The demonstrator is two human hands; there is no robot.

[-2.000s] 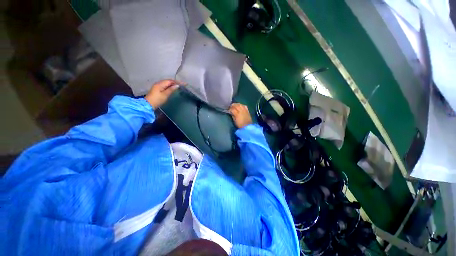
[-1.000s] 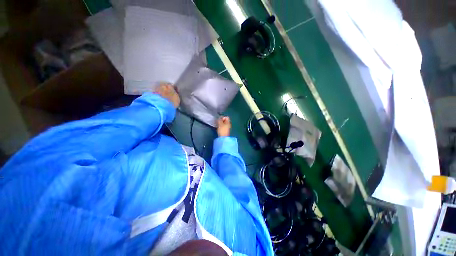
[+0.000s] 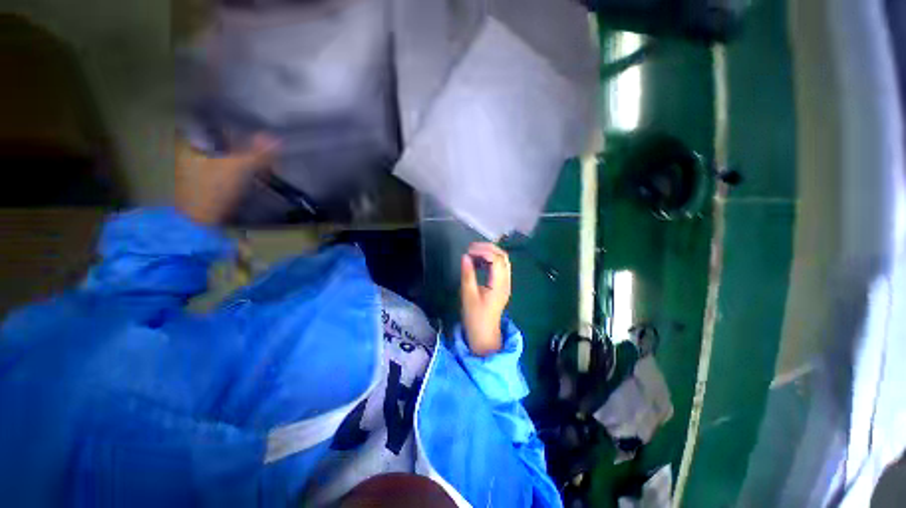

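Observation:
A pale grey empty bag (image 3: pixel 487 124) lies at a slant on other grey sheets at the top centre. My right hand (image 3: pixel 487 288) is at its lower corner, thumb and fingers bent with a gap between them; whether they pinch the corner is unclear. My left hand (image 3: pixel 219 179) is far left, strongly blurred, beside a blurred grey bundle (image 3: pixel 308 84), maybe the bagged headset. A short black cord (image 3: pixel 286 193) shows right of that hand. Whether the left hand grips the bundle is hidden by blur.
The green bench (image 3: pixel 536 288) has pale strips. A black headset (image 3: pixel 666 179) lies beyond the right strip of bags. More headsets (image 3: pixel 576 397) cluster at lower centre-right, with a crumpled grey bag (image 3: pixel 636 402) beside them. White sheets (image 3: pixel 874 397) hang at the right edge.
The view has turned and shifted left. My left hand has moved out to the left, away from the right hand. The filled bag is no longer between my hands.

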